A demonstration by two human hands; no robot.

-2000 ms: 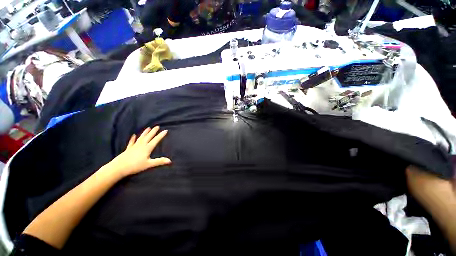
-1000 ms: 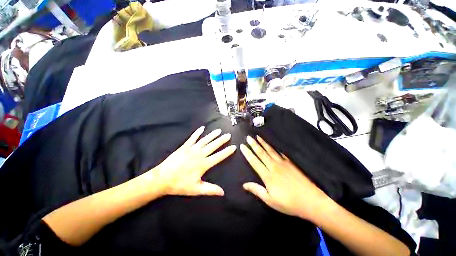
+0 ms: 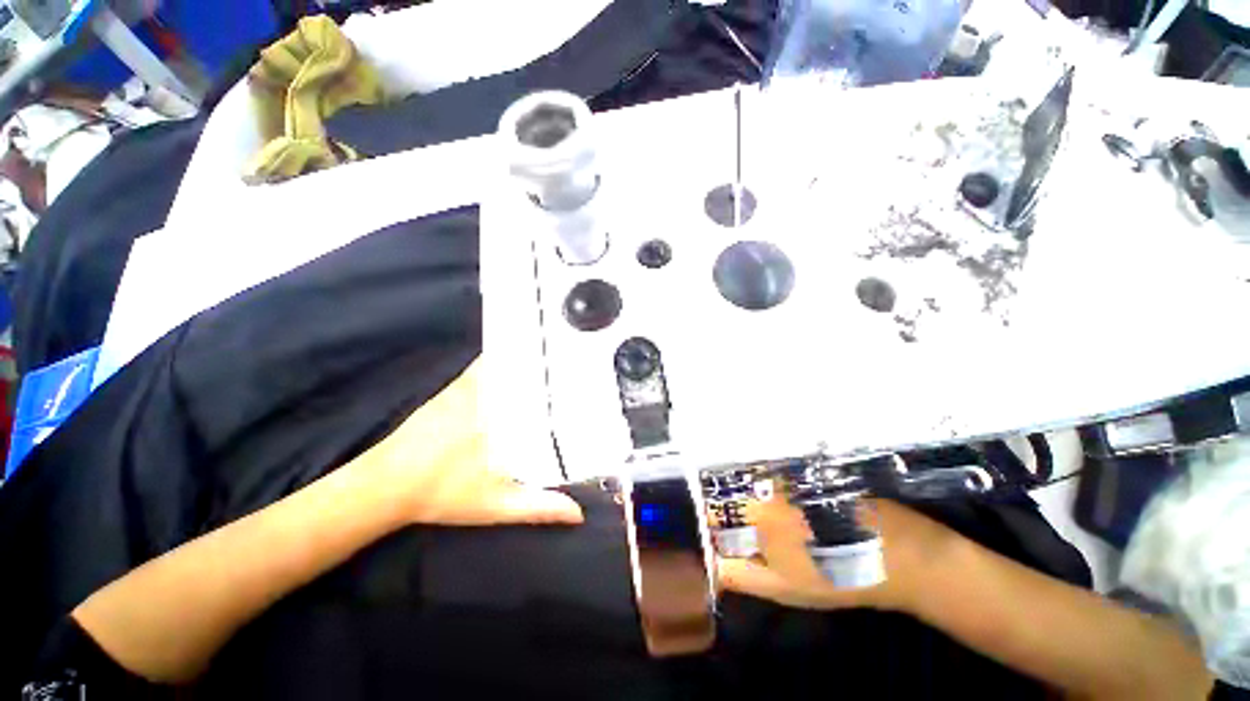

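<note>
The white sewing machine head [image 3: 850,288] fills the middle and right and hides the needle area. Black cloth [image 3: 315,315] covers the table on the left and in front. My left hand [image 3: 459,459] lies on the cloth at the head's left end, thumb pointing right, its fingers hidden behind the head. My right hand [image 3: 823,548] is under the head's front edge, partly covered by the tension knob [image 3: 847,548] and the brownish upright cover [image 3: 672,562]; its fingertips are hidden. Whether either hand grips the cloth cannot be seen.
A mustard cloth [image 3: 309,103] lies on the table behind the work. A blue flat item [image 3: 52,397] shows at the left edge. A clear plastic bag [image 3: 1199,562] is at the right edge. A bluish translucent object [image 3: 864,41] stands behind the machine.
The view has moved in close over the machine head, which now covers the needle and fingertips. Both hands, earlier apart, came to the needle area and remain near it.
</note>
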